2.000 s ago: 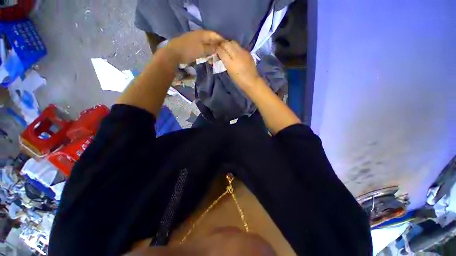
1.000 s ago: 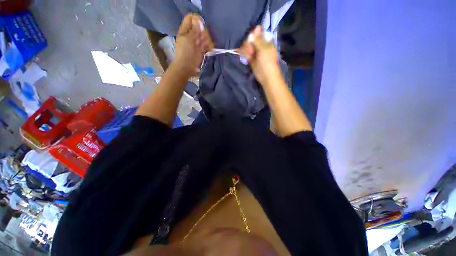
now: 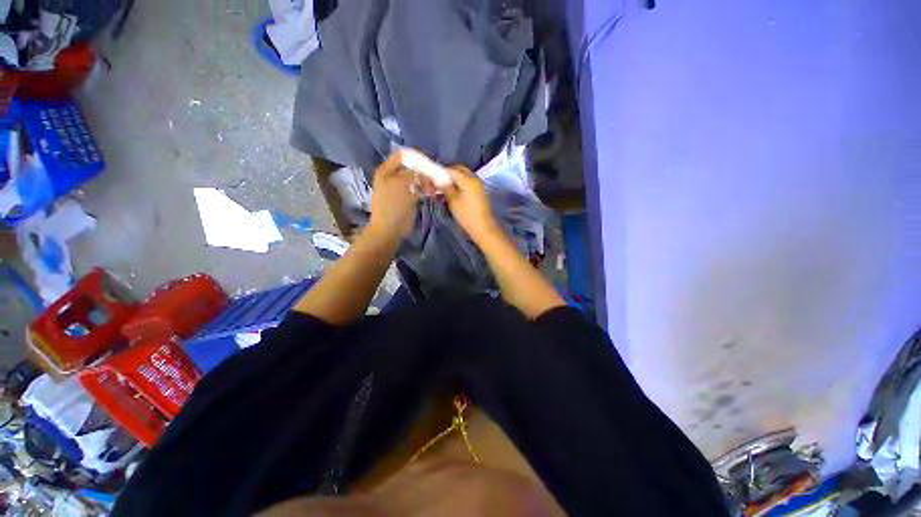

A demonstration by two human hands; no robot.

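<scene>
A dark grey garment pile (image 3: 434, 81) lies heaped in front of me, with pale cloth showing at its right side. My left hand (image 3: 396, 197) and my right hand (image 3: 468, 202) are close together over the pile. Both hands hold a small white strip (image 3: 426, 168) stretched between their fingers. Thin pale strands hang just below it. The fingertips are small and partly blurred. Grey cloth is directly beneath the hands.
The lavender-covered pressing table (image 3: 687, 202) stands on my right, with a brownish stain and dark spots. Red crates (image 3: 151, 374) and a blue crate (image 3: 63, 141) are on the left. A white scrap (image 3: 230, 220) lies on the grey floor (image 3: 192, 101). Cloth is heaped at lower right.
My hands were apart with a thin white strand pulled between them; now they are closer together, with the white piece looking shorter and wider. The view has shifted, showing more of the grey pile.
</scene>
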